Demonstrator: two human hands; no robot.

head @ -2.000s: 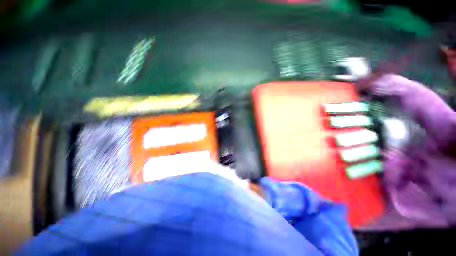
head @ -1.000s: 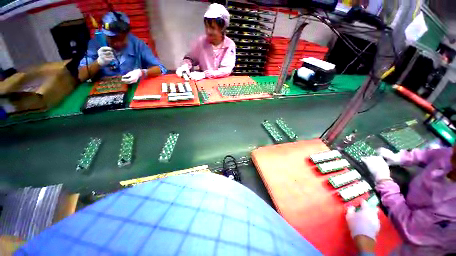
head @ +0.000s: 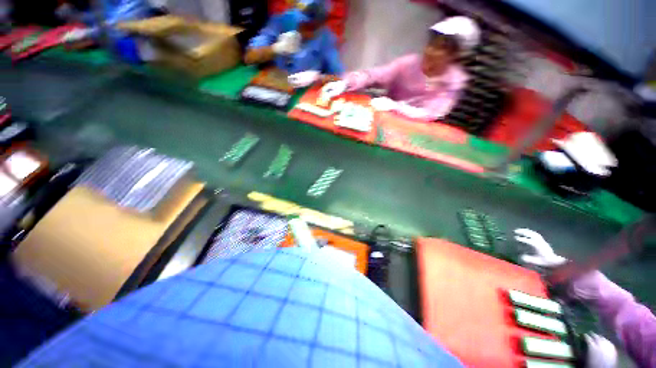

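Note:
Neither my left hand nor my right hand can be made out; my blue checked smock covers the lower middle of the blurred view. Just beyond it, the orange fixture (head: 329, 238) shows only in part, with a white piece (head: 347, 246) in it. A pale, greenish-white strip (head: 303, 233) stands tilted at the fixture's left side; whether anything holds it cannot be seen. The black-rimmed screw tray (head: 244, 231) with a speckled grey mass lies left of the fixture, its near part hidden by the smock.
Silvery bars (head: 137, 176) lie on a cardboard box (head: 79, 241) at left. Green boards (head: 278, 161) lie on the conveyor (head: 388, 194). A red mat (head: 467, 295) with several white-green assemblies is at right, beside a person's gloved hands and pink sleeve. Two people sit across the belt.
The view has swung left and tilted, bringing the cardboard box, screw tray and part of the fixture into view. The neighbour's upper gloved hand is now raised with fingers spread beyond the red mat.

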